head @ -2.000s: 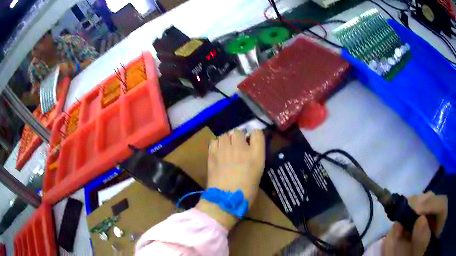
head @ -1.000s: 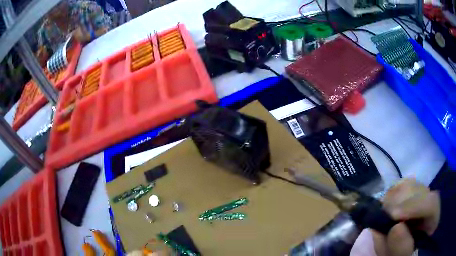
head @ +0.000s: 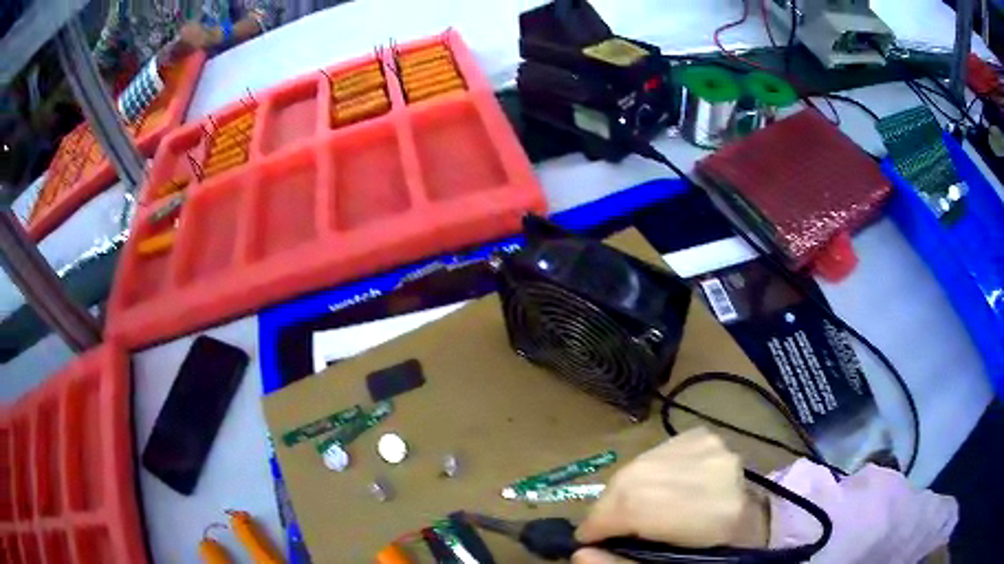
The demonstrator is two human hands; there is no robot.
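My right hand (head: 677, 496) is shut on the soldering iron (head: 548, 538), low at the right of centre. The iron's tip points left and is at or just above a narrow green board (head: 451, 544) with a red wire, cut off by the bottom edge. Contact cannot be told. An orange cell (head: 392, 553) shows beside that board. Two more green boards (head: 567, 474) lie just above the iron. Green boards (head: 325, 426), white-silver discs (head: 391, 446) and a black pad (head: 396, 379) lie to the left. My left hand is not in view.
A black fan (head: 595, 314) stands on the brown sheet (head: 473, 408). Orange-red trays (head: 275, 231), a phone (head: 196, 413) and loose cells (head: 253, 540) are left. The soldering station (head: 595, 83), red bubble-wrap pack (head: 798, 187) and blue bin (head: 958, 253) are behind and right. A person's arm shows at top left.
My left hand left the area by the fan and went out of view. My right hand brought the iron from the right down to the board at the bottom. The view shifted left.
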